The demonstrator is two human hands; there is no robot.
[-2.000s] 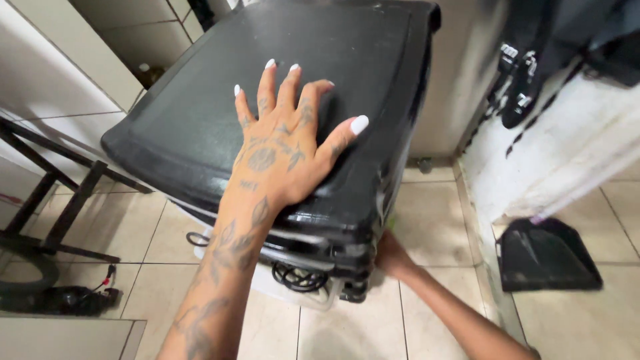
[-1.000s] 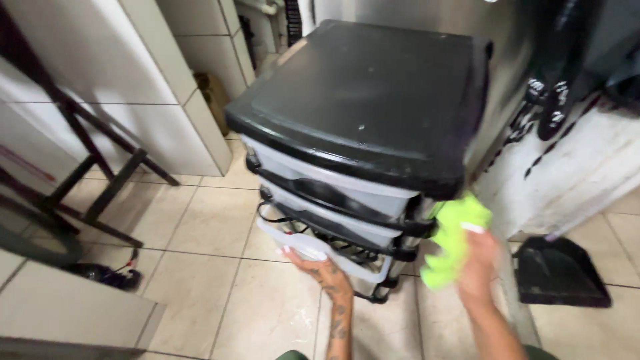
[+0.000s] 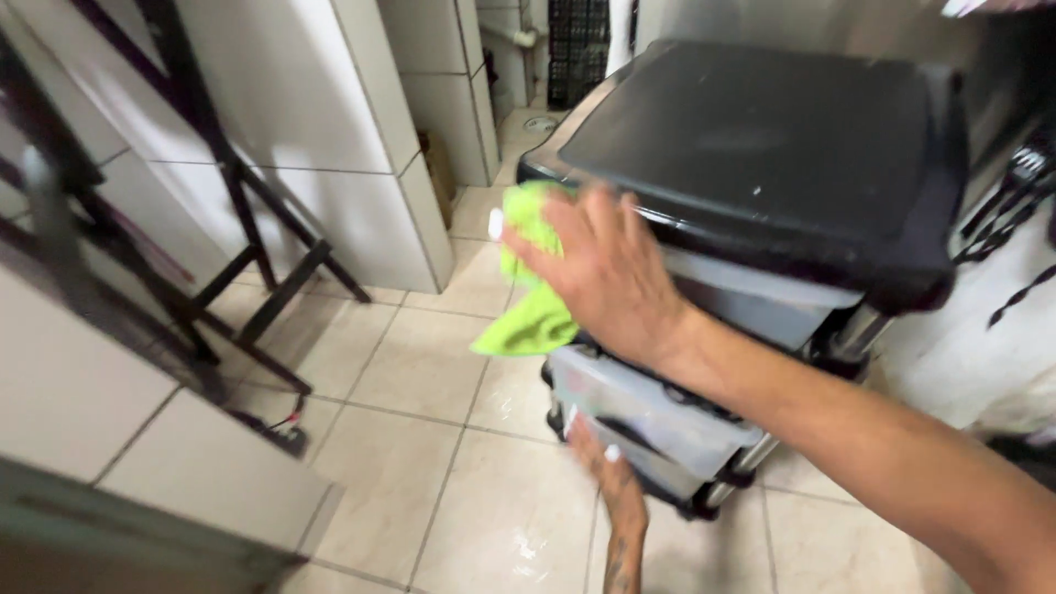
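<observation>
A plastic drawer cart with a black top [image 3: 759,157] stands on the tiled floor, its translucent drawers [image 3: 652,412] facing me. My right hand [image 3: 606,264], blurred, holds a lime-green cloth [image 3: 532,322] at the cart's left front corner, just under the rim of the top. Lower down, my tattooed left hand [image 3: 606,470] rests against the front of the bottom drawer, fingers apart, holding nothing that I can see. My right forearm crosses in front of the upper drawers and hides part of them.
Dark folding legs [image 3: 239,173] lean by the tiled wall at left. A tiled pillar [image 3: 379,124] stands behind the cart's left side. A black crate [image 3: 577,49] and a floor drain [image 3: 540,124] are farther back. Black straps [image 3: 1023,181] hang at right.
My right hand has brought the green cloth from the cart's right side across to its left front corner. The bottom drawer, pulled out a second ago, now sits in. The view has shifted left.
</observation>
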